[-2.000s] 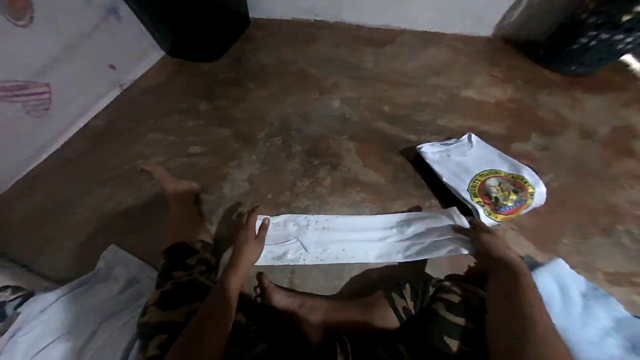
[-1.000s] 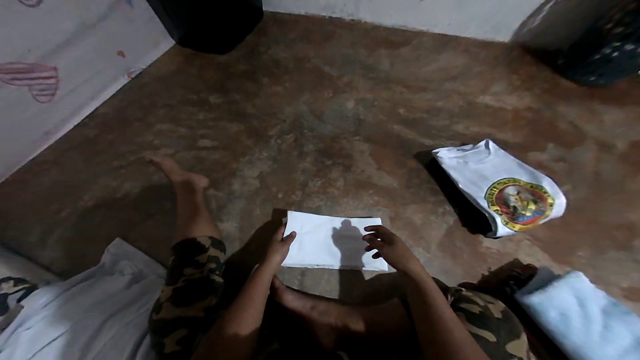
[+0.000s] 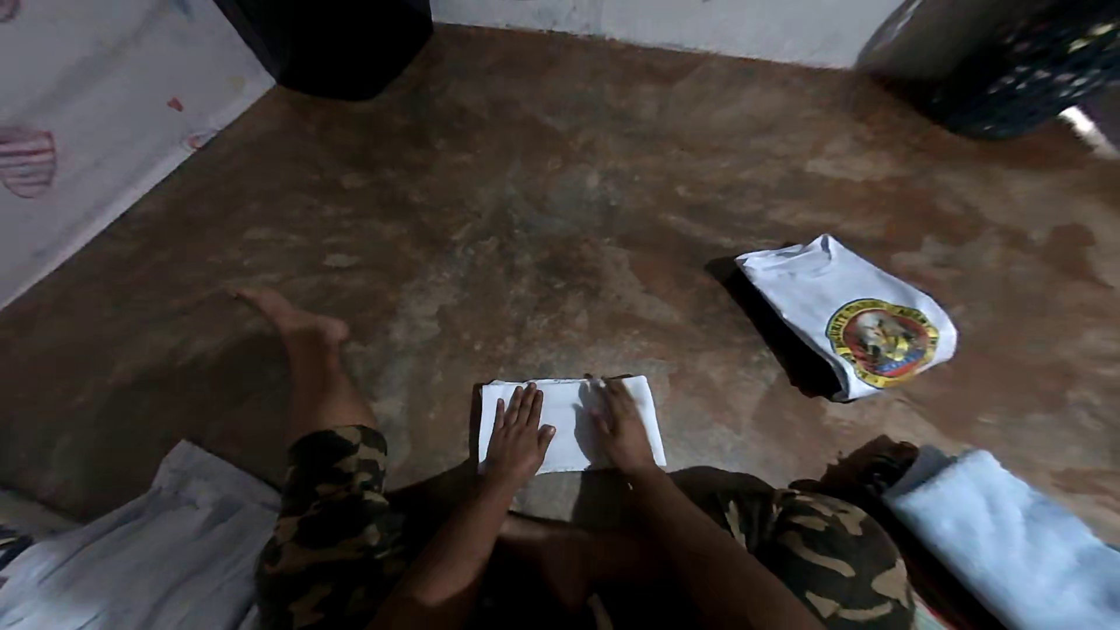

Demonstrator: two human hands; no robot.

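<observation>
A white cloth (image 3: pixel 567 420), folded into a small rectangle, lies flat on the floor in front of my crossed legs. My left hand (image 3: pixel 518 436) rests palm down on its left part, fingers slightly spread. On its right part lies my right hand (image 3: pixel 623 429), also palm down, with fingers pointing away from me and some of them in shadow. Neither hand grips the cloth. To the right, a folded white shirt (image 3: pixel 787 276) with a round printed emblem sits on the floor, apart from both hands.
Pale cloth (image 3: pixel 157 551) lies at lower left, and a folded light blue towel (image 3: pixel 1006 534) at lower right. A black container (image 3: pixel 337 44) stands by the wall at upper left. Another dark object (image 3: pixel 1015 74) is at upper right. The floor (image 3: pixel 525 192) is brown and mottled.
The cloth was a long strip between my hands, then a shorter rectangle with my hands at its ends. Both hands now lie flat on top of it.
</observation>
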